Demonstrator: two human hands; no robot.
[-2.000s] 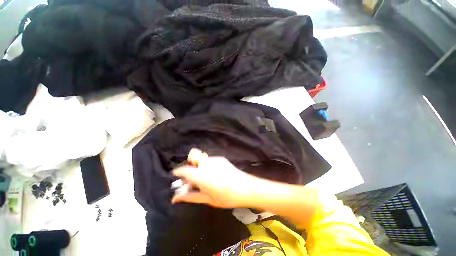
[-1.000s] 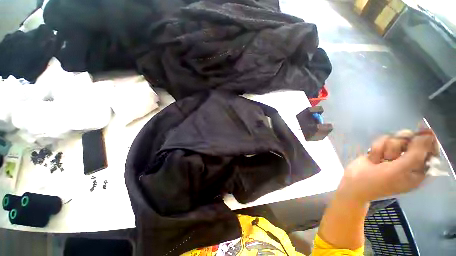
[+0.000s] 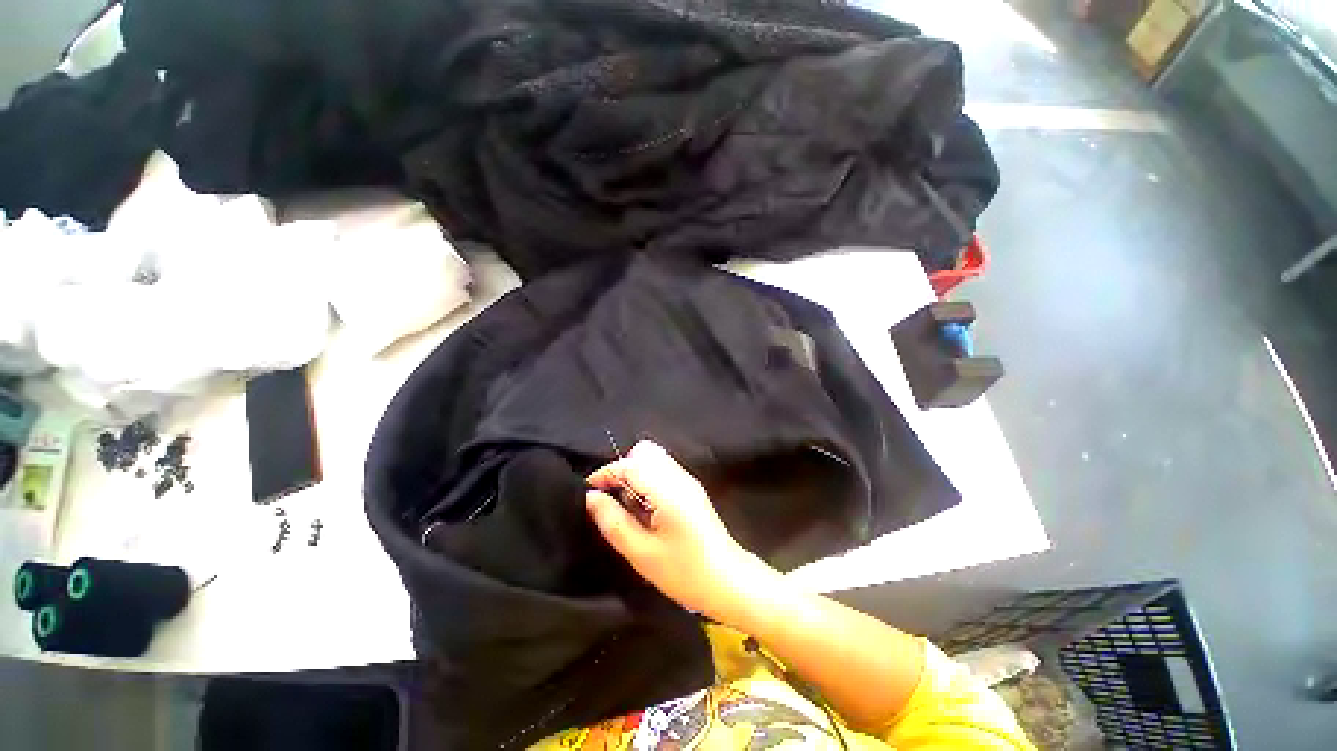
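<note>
A black garment (image 3: 645, 367) lies spread over the white tabletop's front edge and hangs down toward my lap. Pale dashed stitches show on its lower part. My right hand (image 3: 653, 517) is at the middle of the garment, fingers curled and pinched together at a fold. A thin glint, perhaps a needle (image 3: 613, 440), sticks up at its fingertips. Something dark shows between the fingers; I cannot tell if it is cloth or a tool. My left hand is not visible; the garment may cover it.
A dark garment heap (image 3: 704, 132) fills the back. White bundles (image 3: 191, 294), a phone (image 3: 282, 434), small black bits (image 3: 144, 452) and black thread cones (image 3: 125, 602) lie left. A dark notched block (image 3: 943, 357) sits at the right edge. A black crate (image 3: 1129, 660) stands on the floor right.
My right hand swung out to the far right, away from the garment, and is now back at its middle. The garment's fold over the opening lies flatter than in the oldest frame.
</note>
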